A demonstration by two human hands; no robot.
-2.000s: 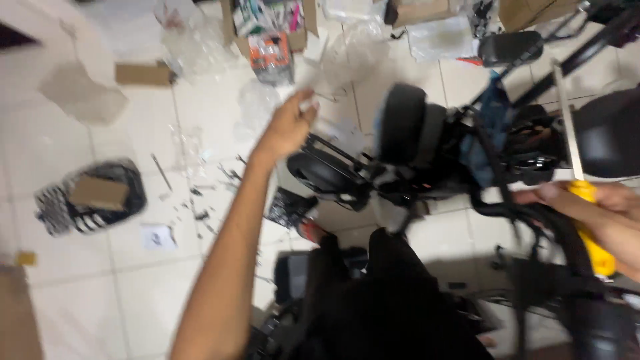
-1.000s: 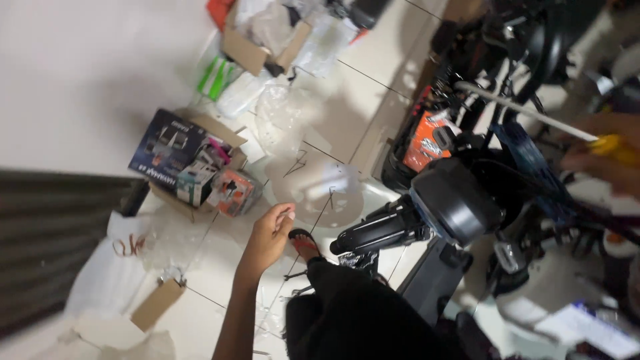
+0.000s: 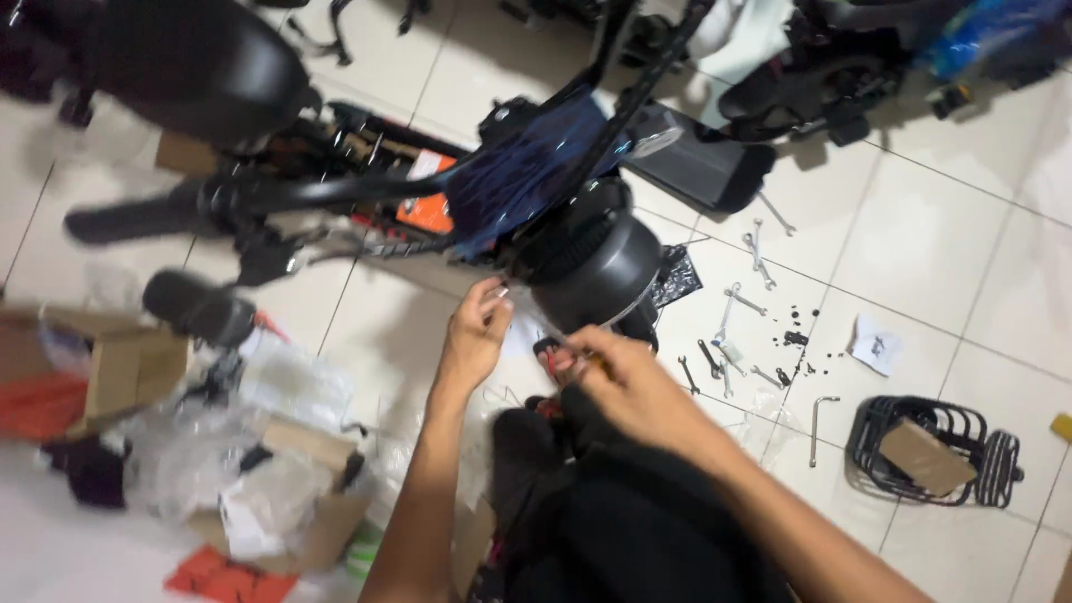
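Observation:
My right hand is closed around the yellow handle of a screwdriver; its metal shaft points up and left toward the round black headlight housing at the front of a bike. Beside the housing, my left hand is raised with bent fingers near the shaft's far end; whether it holds a small part is too blurred to tell. Above both hands are the handlebar and a blue plastic-wrapped part of the bike.
Several wrenches, small black fasteners and an L-shaped wrench lie on the tiled floor. A black wire basket holds cardboard. Open cartons and plastic wrapping are at left. Another bike stands at top right.
The view has swung widely. My right hand, at the right edge with the screwdriver before, is now close to my left hand, beside the headlight housing.

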